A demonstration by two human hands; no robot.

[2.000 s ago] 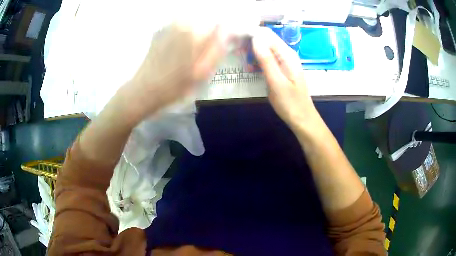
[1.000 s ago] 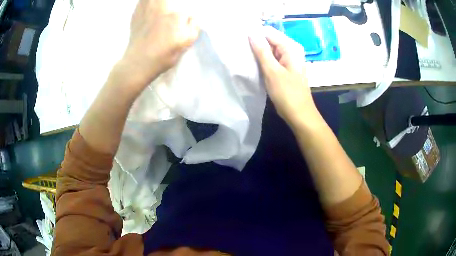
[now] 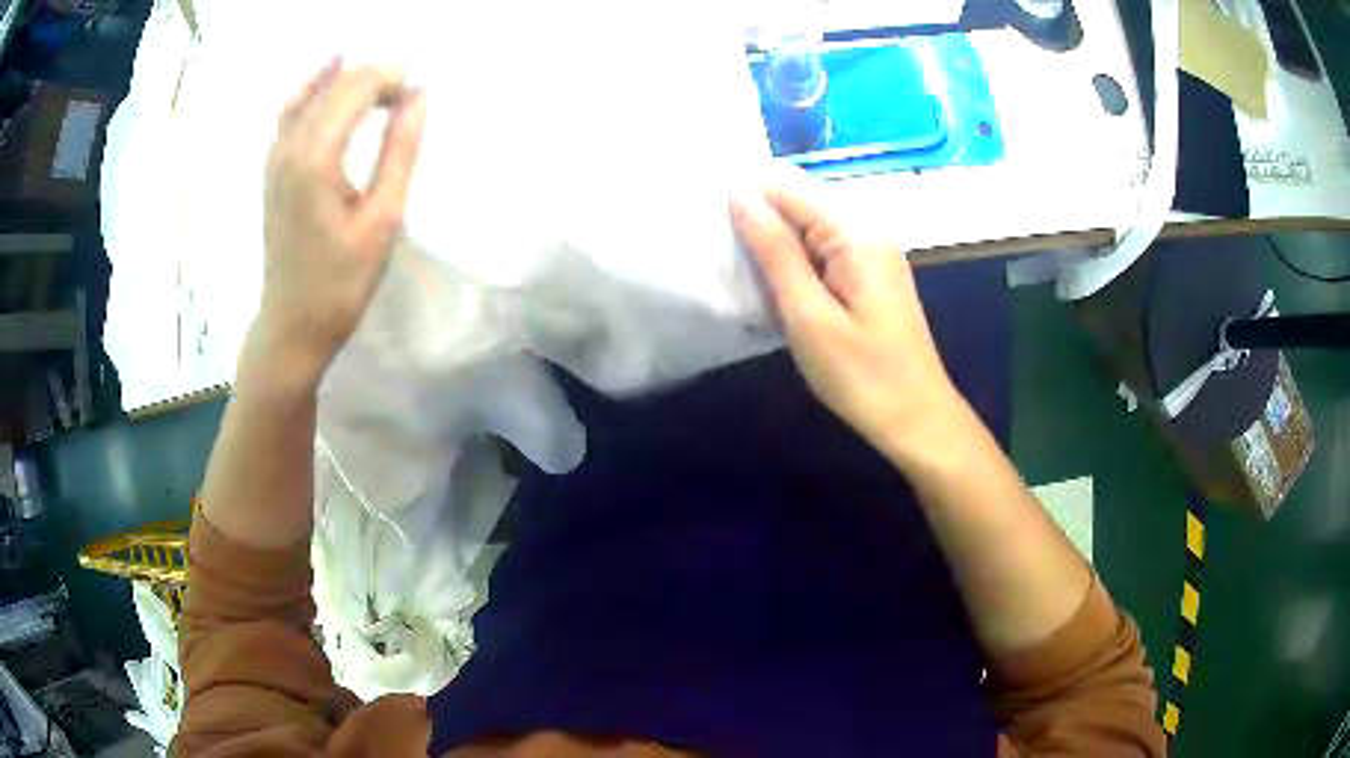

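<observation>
A thin white garment panel (image 3: 637, 319) lies over the table and hangs over its front edge towards my lap; its upper part is lost in glare. My left hand (image 3: 333, 193) is at the panel's left side, thumb and forefinger curved towards each other; glare hides whether cloth is between them. My right hand (image 3: 837, 296) pinches the panel's right edge between thumb and fingers, just below the blue tray (image 3: 888, 111). A clear round plastic piece (image 3: 797, 96) stands over the tray's left part.
Layered white cut pieces (image 3: 156, 267) lie at the table's left. More white cloth (image 3: 393, 592) hangs beside my navy apron (image 3: 711, 563). A white strip (image 3: 1147, 193) hangs over the table edge at right, above a dark roll (image 3: 1184, 341). A yellow rack (image 3: 136, 554) stands at lower left.
My left hand has moved left, away from the bunched cloth. The panel is spread wider, and its hanging part sits higher. My right hand has moved slightly down, still at the panel's edge.
</observation>
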